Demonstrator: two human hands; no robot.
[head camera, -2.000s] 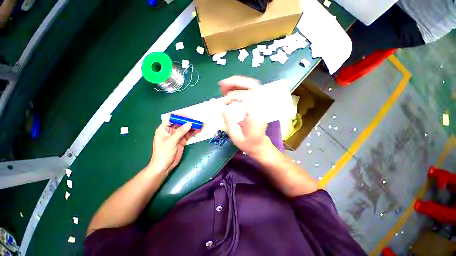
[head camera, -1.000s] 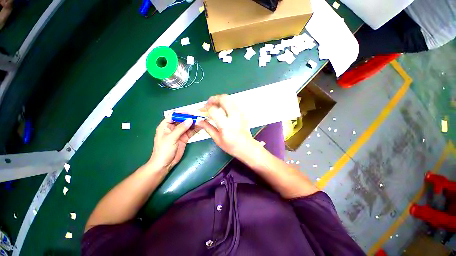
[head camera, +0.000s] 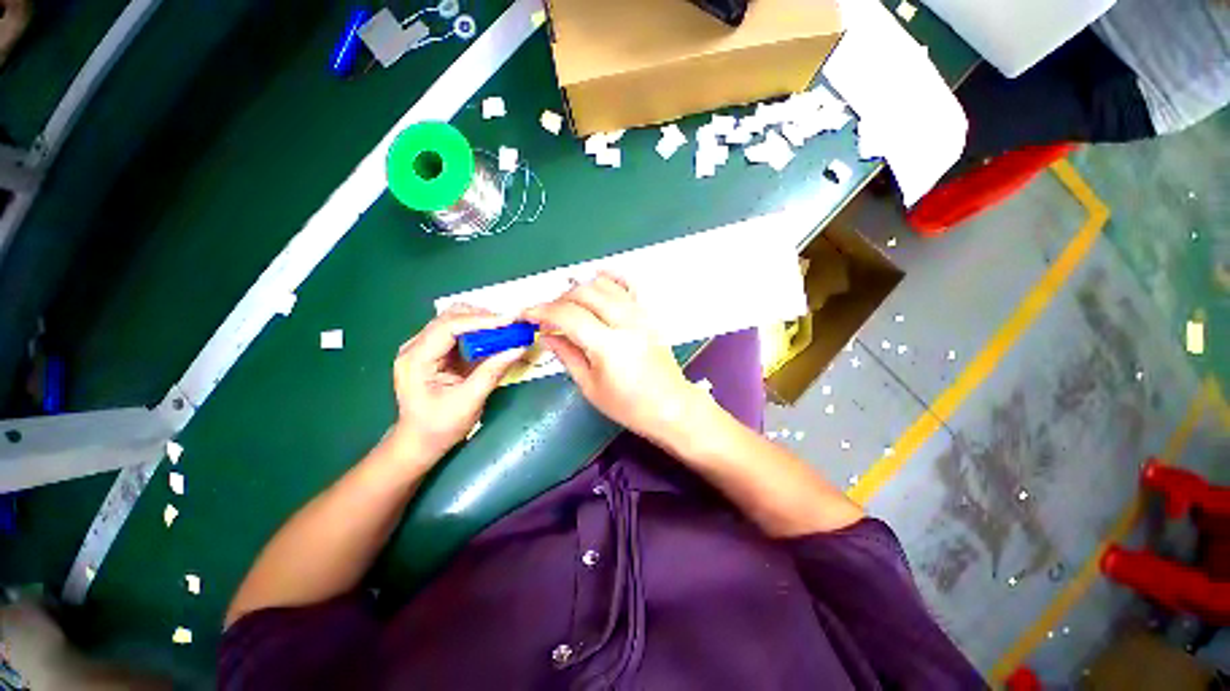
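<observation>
A blue battery cell (head camera: 496, 340) is held above the near end of a long white adhesive pad sheet (head camera: 715, 284) on the dark green bench. My left hand (head camera: 438, 383) grips the cell's left part between thumb and fingers. My right hand (head camera: 610, 354) is at the cell's right end, its fingertips closed there over the sheet. The fingers hide what lies between the right fingertips, so I cannot tell whether they hold a pad or the cell's end.
A green-flanged solder wire spool (head camera: 432, 168), a brown cardboard box (head camera: 695, 74) and scattered release paper squares (head camera: 769, 146) lie beyond. Another blue cell with a wired board (head camera: 391, 37) lies past the rail. An open box (head camera: 847, 300) stands lower right. A person's grey sleeve (head camera: 1174, 61) shows top right.
My right hand has come down from over the sheet to the cell's right end. The cell is turned in my left hand. A wired unit beyond the rail has come further into view.
</observation>
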